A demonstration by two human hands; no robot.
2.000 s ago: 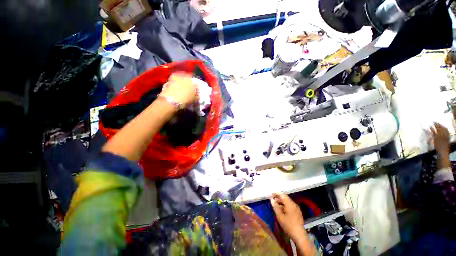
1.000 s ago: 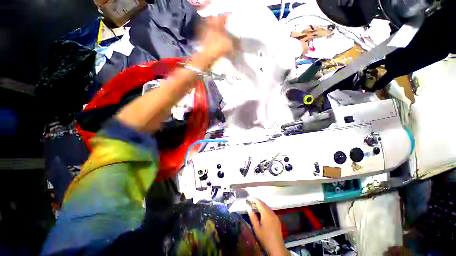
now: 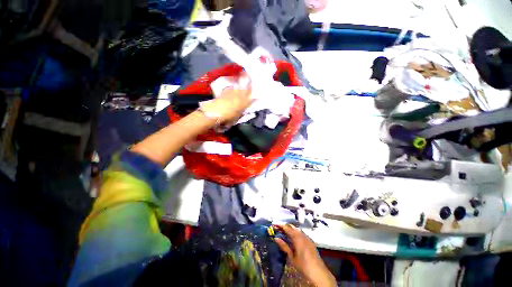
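Note:
A red plastic bag (image 3: 224,169) stands wide open, with dark cloth (image 3: 255,137) inside. Crumpled white pieces (image 3: 272,101) lie heaped in its mouth, and one white strip lies at its near left. My left hand (image 3: 231,105) is over the bag with its fingers closed on some of the white pieces; the fingertips are blurred and partly hidden. My right hand (image 3: 297,246) is low in the middle, by the table's front edge near my clothing, fingers slightly apart, with nothing visible in it.
A white sewing machine (image 3: 404,202) lies right of the bag. Grey fabric (image 3: 222,204) hangs below the bag and more lies behind it. Black plastic (image 3: 140,61) is at the far left. Cluttered paper and cloth (image 3: 432,70) lie at the back right.
My left hand has come back from the table behind the bag to the bag's mouth. More white pieces now show there. The view has shifted left, so the machine appears further right.

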